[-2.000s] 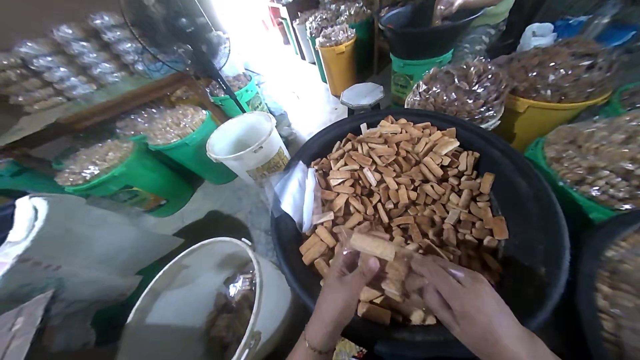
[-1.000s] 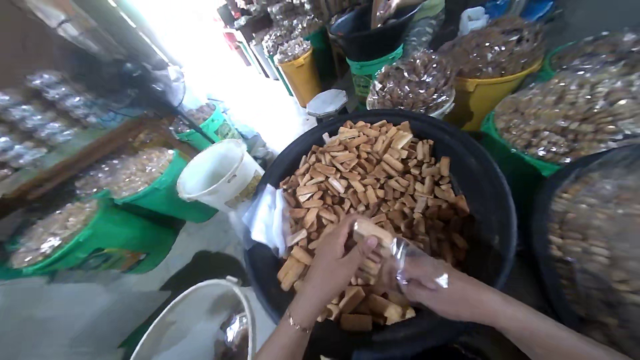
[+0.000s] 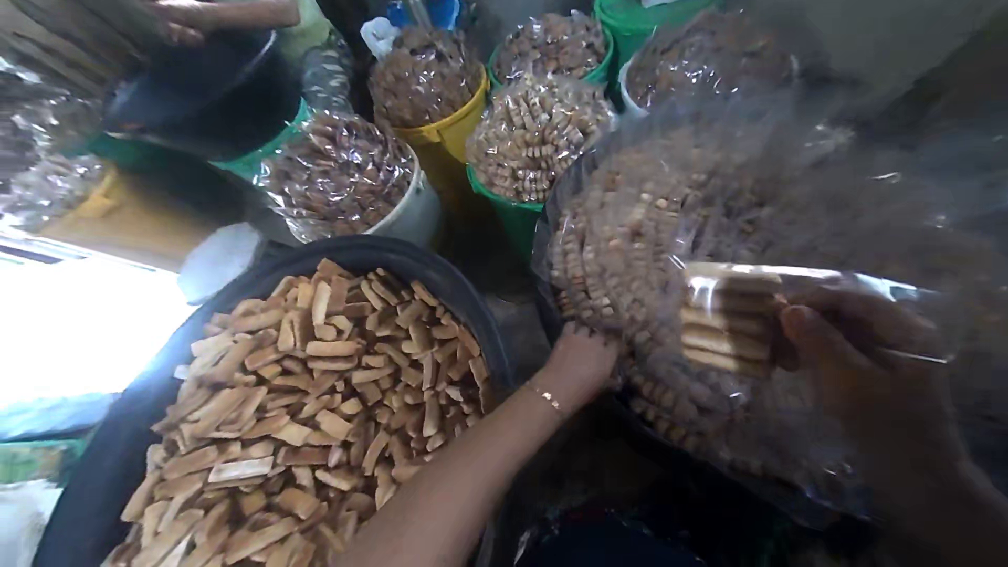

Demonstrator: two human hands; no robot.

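Note:
My right hand (image 3: 843, 339) grips a clear plastic bag (image 3: 728, 319) holding a stack of stick-shaped biscuits, above a large dark tub at the right. That tub is lined with clear plastic and full of packed biscuits (image 3: 614, 244). My left hand (image 3: 587, 354), a bracelet at its wrist, reaches to the tub's near left edge; its fingers are hidden. Under my left forearm, a black round tub (image 3: 480, 315) holds a heap of loose brown biscuit sticks (image 3: 315, 417).
Beyond the tubs stand a white bucket (image 3: 421, 209), a yellow bucket (image 3: 457, 130) and a green bucket (image 3: 516, 220), each with bagged biscuits. At the upper left, another person's arm (image 3: 228, 14) is over a dark basin (image 3: 213, 94).
The view has swung to the right. Both hands have left the loose biscuits for the plastic-lined tub; the bag in my right hand now plainly holds a stack of biscuits.

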